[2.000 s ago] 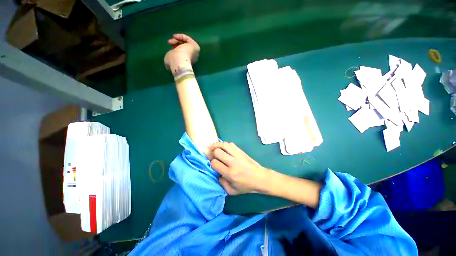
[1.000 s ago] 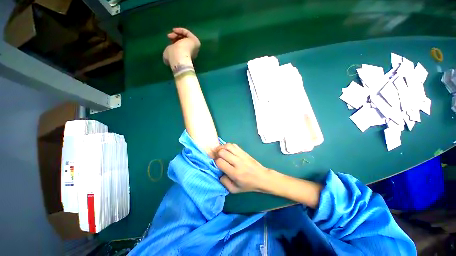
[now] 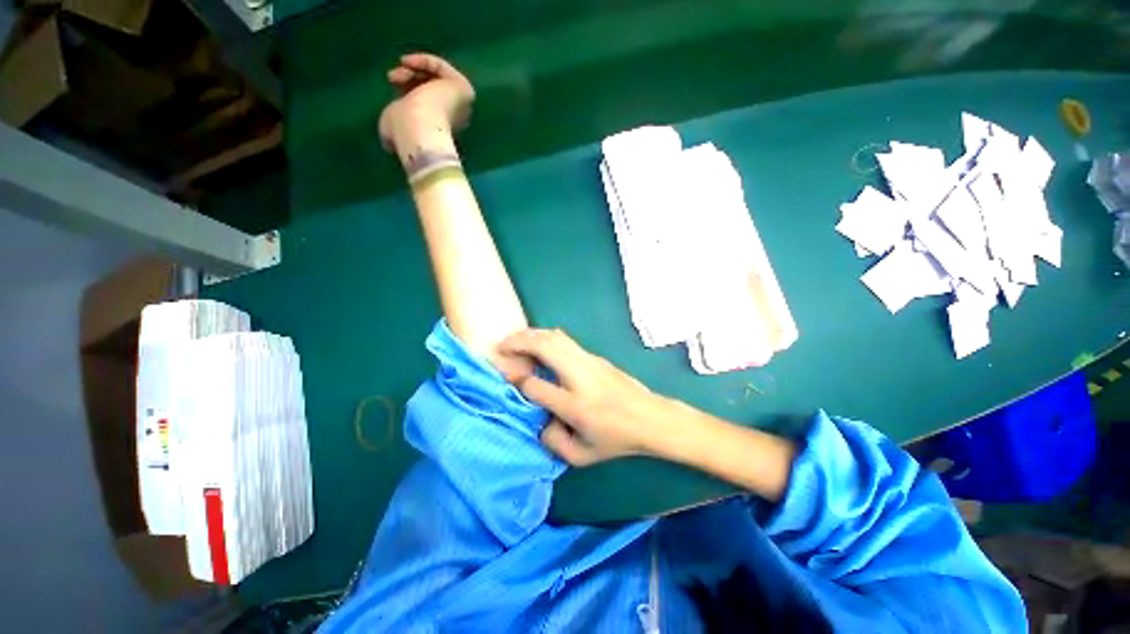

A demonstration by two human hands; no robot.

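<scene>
My left hand is empty, loosely curled, at the far end of my outstretched left arm, over the darker belt. My right hand lies across my left forearm at the rolled edge of the blue sleeve. Its fingertips touch the skin beside the cuff; whether they pinch the cloth I cannot tell. A pile of flat white cartons lies on the green bench, right of my left forearm. A heap of small white leaflets lies farther right.
A carton stack with a red stripe stands at the bench's left end, below a metal frame bar. A pale rubber band lies near it. A yellow ring is at far right. A blue stool is beyond the bench edge.
The view has shifted slightly. My right fingers have moved slightly along my left forearm, and are spread a little more. The cartons and leaflets lie as before.
</scene>
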